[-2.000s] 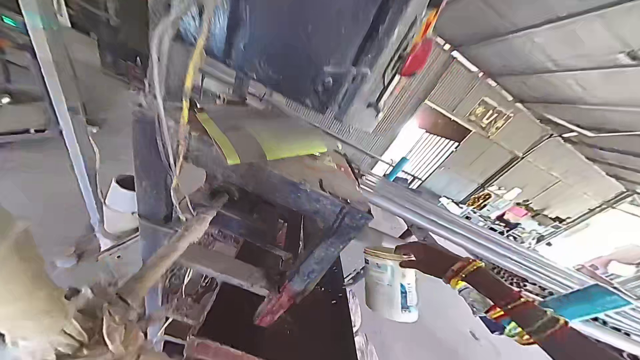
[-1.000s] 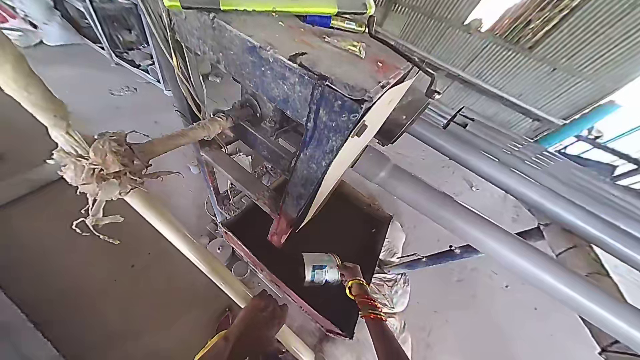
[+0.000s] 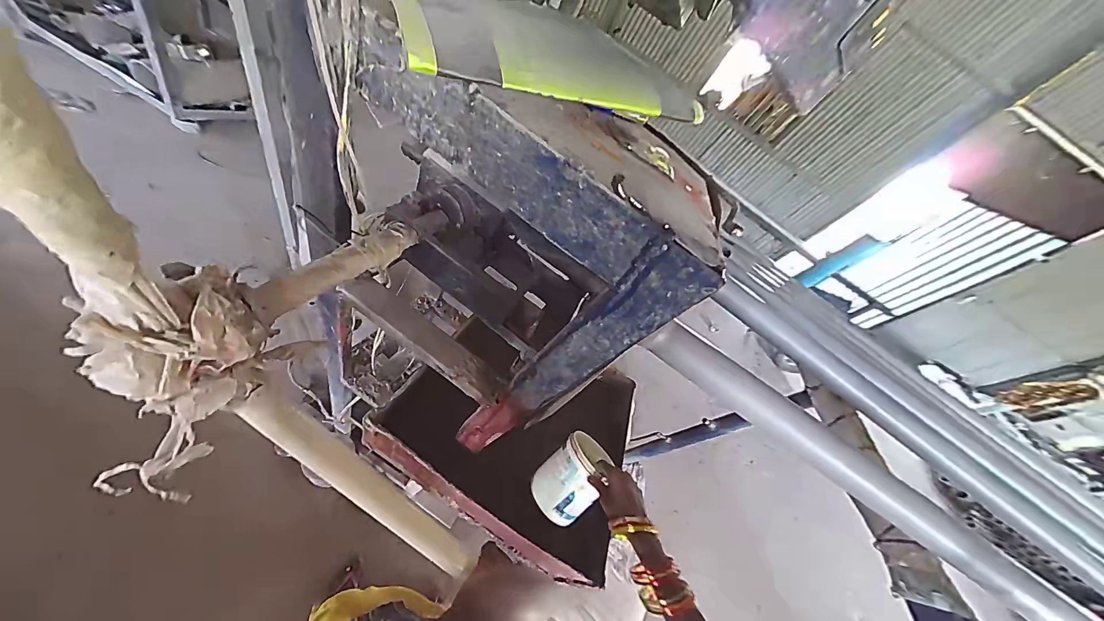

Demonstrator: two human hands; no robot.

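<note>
A white plastic tub (image 3: 559,485) with a printed side hangs tilted in my right hand (image 3: 619,493), whose fingers grip its rim; bangles circle that wrist. Beneath the tub is a dark metal tray (image 3: 483,522) with a reddish edge. Just above the tray, the red-tipped chute (image 3: 492,424) of a blue metal machine (image 3: 552,181) points down. My left hand (image 3: 496,578) is low in the view, at the lower end of a pale wrapped pole (image 3: 354,479); its fingers are hidden or blurred.
A knot of torn wrapping (image 3: 203,336) joins the pole to a wrapped shaft (image 3: 345,267) from the machine. Long grey pipes (image 3: 793,414) run along the right. A grey and yellow-green sheet (image 3: 552,60) lies on the machine top. A metal rack (image 3: 194,73) stands at upper left.
My right hand has brought the tub from beside the machine to over the tray. My left hand, absent from the oldest frame, shows near the pole. The view has swung noticeably.
</note>
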